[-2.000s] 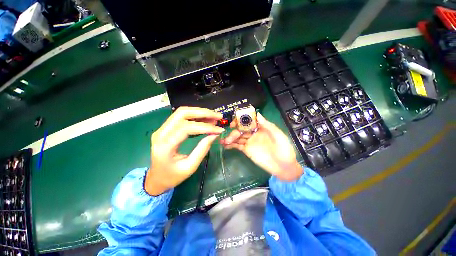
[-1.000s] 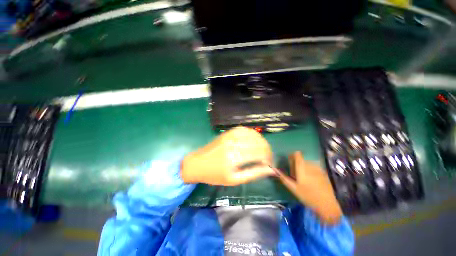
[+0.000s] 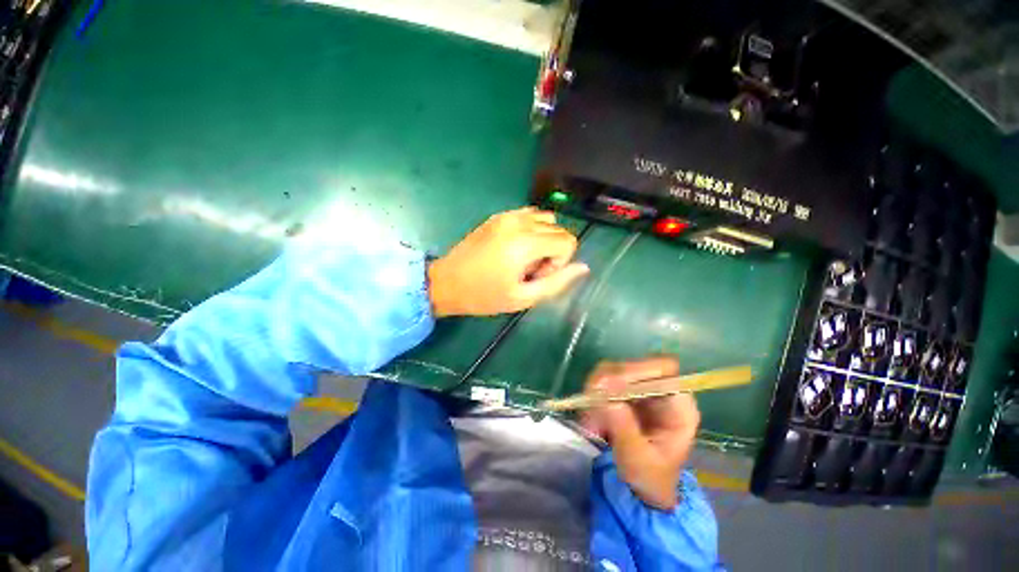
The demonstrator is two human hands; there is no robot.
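Note:
My right hand (image 3: 646, 430) holds yellowish tweezers (image 3: 698, 382) between its fingers, lying nearly level above the green mat's front edge. My left hand (image 3: 503, 266) has curled fingers close to the front left of the black test fixture (image 3: 626, 112); whether it holds something small cannot be seen. The fixture shows white printing, a green light, a red display and a red light on its front edge. Its socket (image 3: 760, 78) sits farther back. No module shows in my fingers.
A black blister tray (image 3: 844, 453) is right of the fixture, with modules in several pockets. A black cable (image 3: 497, 346) and a pale wire (image 3: 579, 324) run from the fixture towards me. A blue stick (image 3: 89, 16) and another tray's edge (image 3: 13, 95) are far left.
The view has turned and moved closer, so the fixture stands upper right. My hands have moved apart, the left nearer the fixture's front. The module seen two seconds ago in my fingers no longer shows there.

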